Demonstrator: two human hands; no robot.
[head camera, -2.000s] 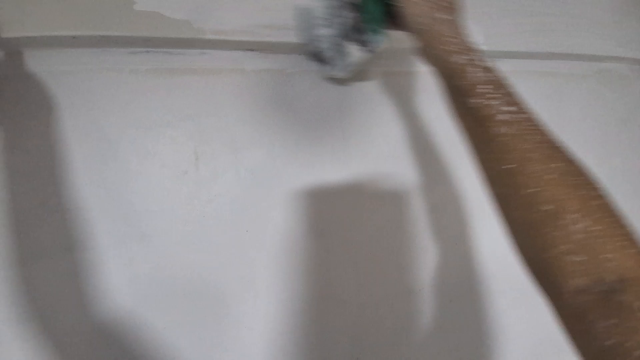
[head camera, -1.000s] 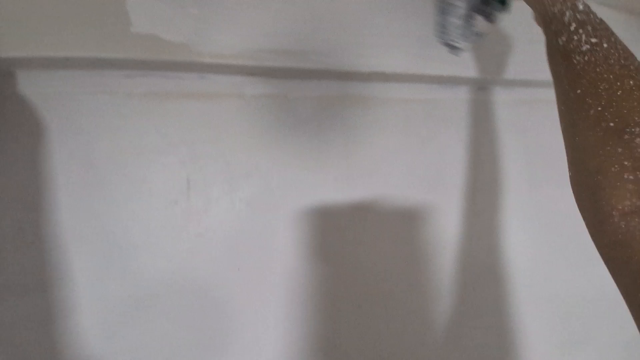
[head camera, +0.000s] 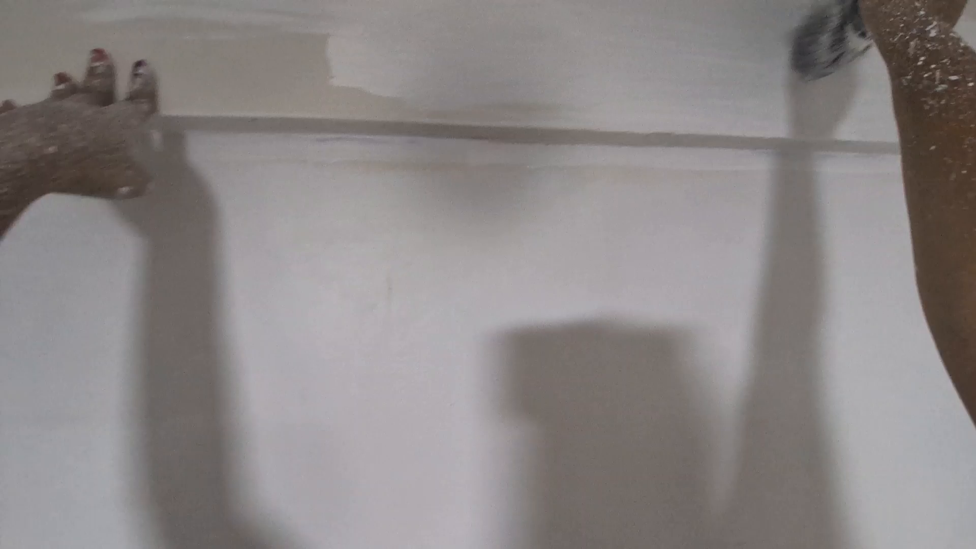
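My left hand (head camera: 84, 137) is at the upper left, dusty, its fingers apart and pointing up, with nothing seen in it; it rests against or close to the pale wall (head camera: 343, 252). At the upper right edge is my right hand (head camera: 907, 11), mostly cut off by the frame, around a blurred dark and whitish tool (head camera: 827, 42) of a kind I cannot make out. The tool is at the wall above a long horizontal ledge or groove (head camera: 534, 136). White specks cover my right forearm.
Above the ledge the wall has a beige patch (head camera: 252, 69) beside whiter coating (head camera: 427, 65). Broad shadows of my head and arms fall across the wall below. My right forearm spans the right edge.
My right hand has moved right along the upper wall with the tool. My left hand has come into view at the left. The view has tilted up somewhat.
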